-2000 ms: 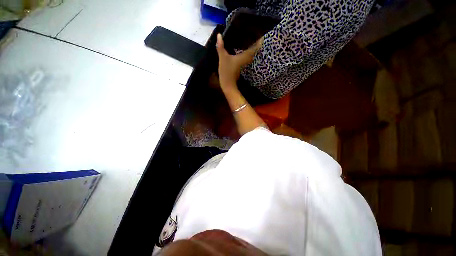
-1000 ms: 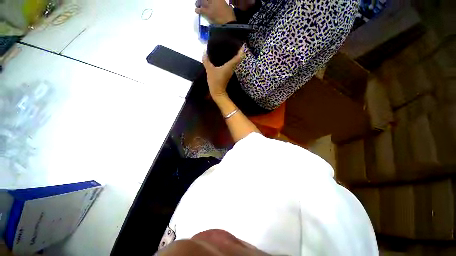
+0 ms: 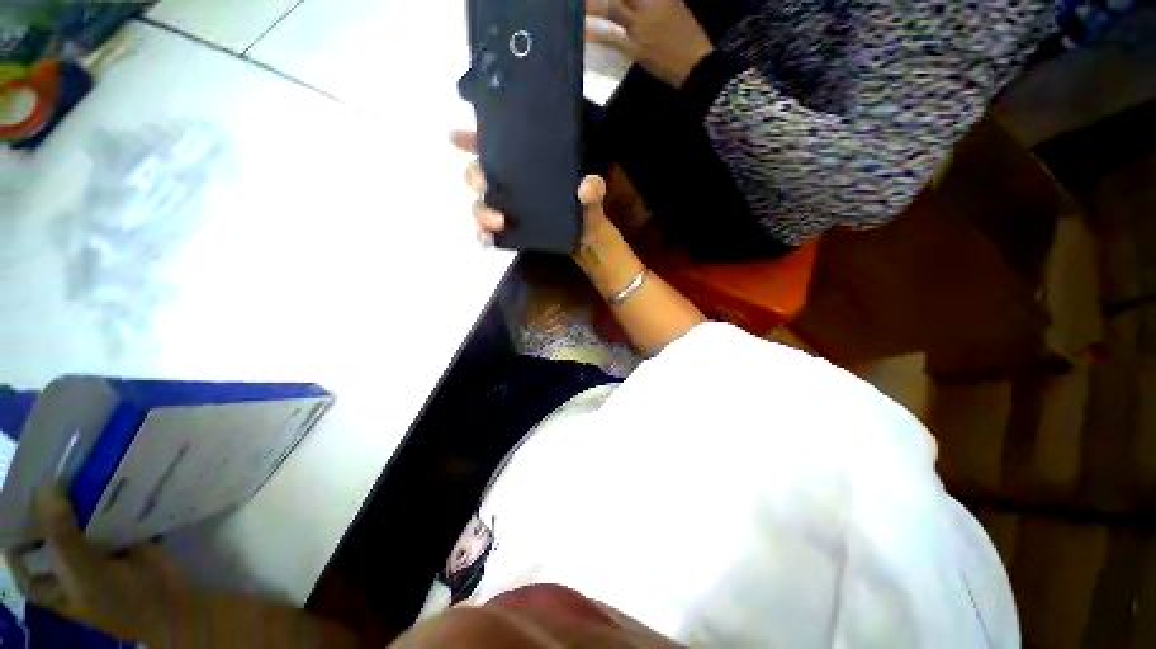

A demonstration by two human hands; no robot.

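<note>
My right hand (image 3: 590,190) holds a long black slab, seemingly a smartphone (image 3: 533,140), over the table edge at the top centre; the fingers show along its left side and the thumb at its lower right. My left hand (image 3: 108,583) is at the lower left, blurred, with its fingers at the flap end of the blue-and-white carton (image 3: 209,456). The carton stands on the white table (image 3: 368,273) with its pale grey flap (image 3: 53,450) at the left end. Whether the left fingers grip it is hard to tell.
A heap of clear plastic pieces (image 3: 146,209) lies beyond the carton. A neighbour in patterned clothing (image 3: 849,121) sits at the upper right, a hand (image 3: 653,36) over the table. An orange-red stool (image 3: 761,285) and brown cardboard boxes (image 3: 1078,545) are below. Blurred dark and orange items (image 3: 32,102) lie top left.
The black slab in my right hand has moved from beside the neighbour's sleeve to over the table edge. My left hand has come into view at the carton's end. The view has shifted.
</note>
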